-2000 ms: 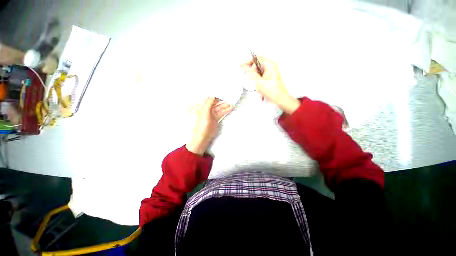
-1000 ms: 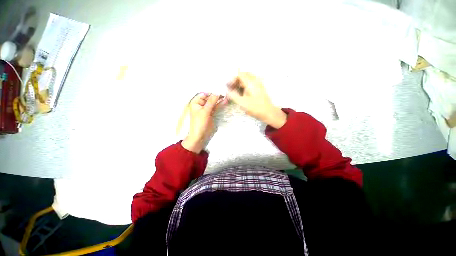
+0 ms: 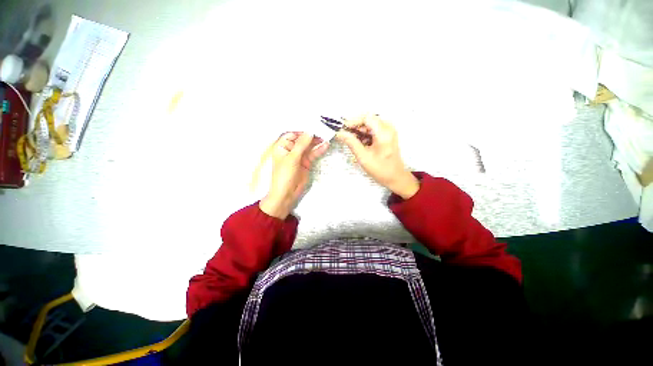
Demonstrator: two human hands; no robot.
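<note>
The white garment (image 3: 215,154) is overexposed and hard to tell from the bright table around it. My left hand (image 3: 290,163) is over it with thumb and fingers closed on a small white edge of cloth. My right hand (image 3: 376,149) is just to the right, shut on small dark thread snips (image 3: 342,129). The snips' tips point up and left, above the left hand's fingertips. A small white piece shows between the two hands; whether it is cloth or thread I cannot tell.
At left lie a printed paper sheet (image 3: 94,56), a yellow tape measure (image 3: 47,129) and a dark red basket (image 3: 13,136). White pieces with tan tags (image 3: 630,121) lie at the right edge. A small dark strip (image 3: 477,159) lies right of my hands. A yellow frame (image 3: 136,352) is below left.
The snips now show clearly in my right hand, which has turned and shifted slightly right from the left fingertips. My left hand has stayed nearly in place since one second ago.
</note>
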